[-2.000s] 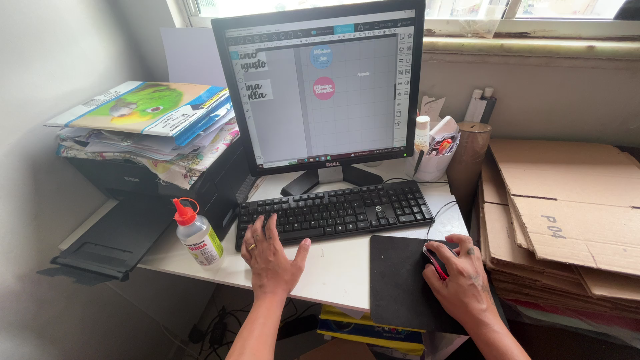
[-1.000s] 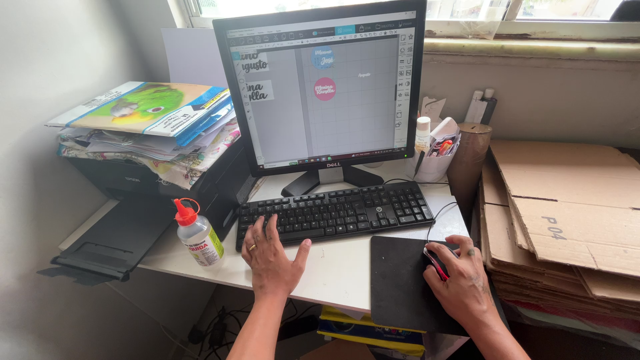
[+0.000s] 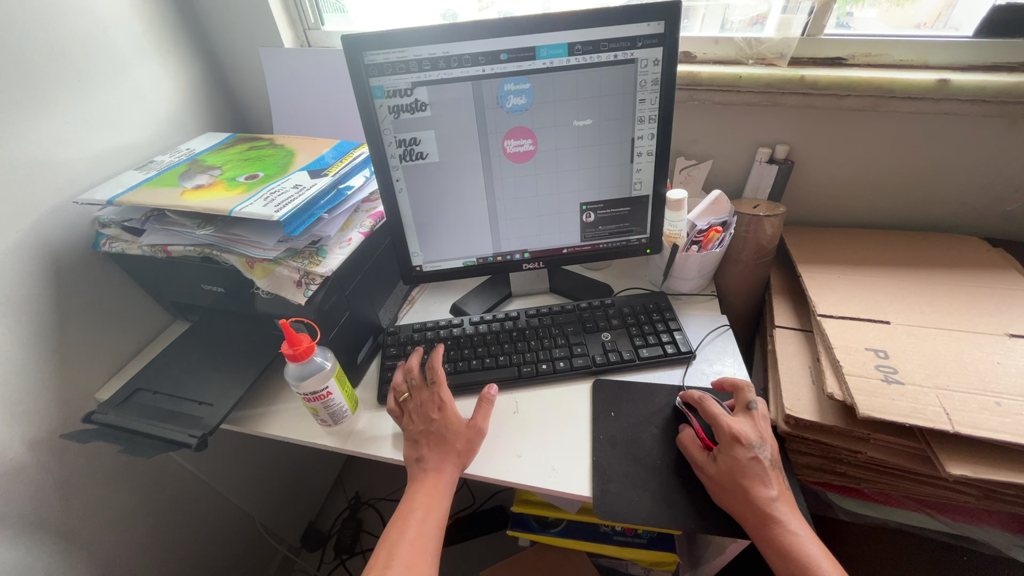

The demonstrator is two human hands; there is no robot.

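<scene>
My left hand point(image 3: 436, 416) rests with its fingers spread on the left end of a black keyboard point(image 3: 528, 340), its thumb over the white desk point(image 3: 512, 424). A ring is on one finger. My right hand point(image 3: 736, 444) is closed over a black and red computer mouse point(image 3: 698, 422) on a black mouse pad point(image 3: 632, 456). Behind the keyboard stands a Dell monitor point(image 3: 560, 192), whose screen shows a design program with a blue circle and a pink circle, both bearing lettering. A dark pop-up sits at the screen's lower right.
A glue bottle point(image 3: 320, 384) with a red cap stands left of the keyboard. Papers and a parrot-print pack point(image 3: 240, 176) lie on an Epson printer point(image 3: 216, 288). At right are a white holder point(image 3: 692, 264), a cardboard tube point(image 3: 748, 256) and stacked flattened cardboard point(image 3: 920, 336).
A dark pop-up has appeared at the lower right of the screen. Both hands keep their places on the keyboard and mouse.
</scene>
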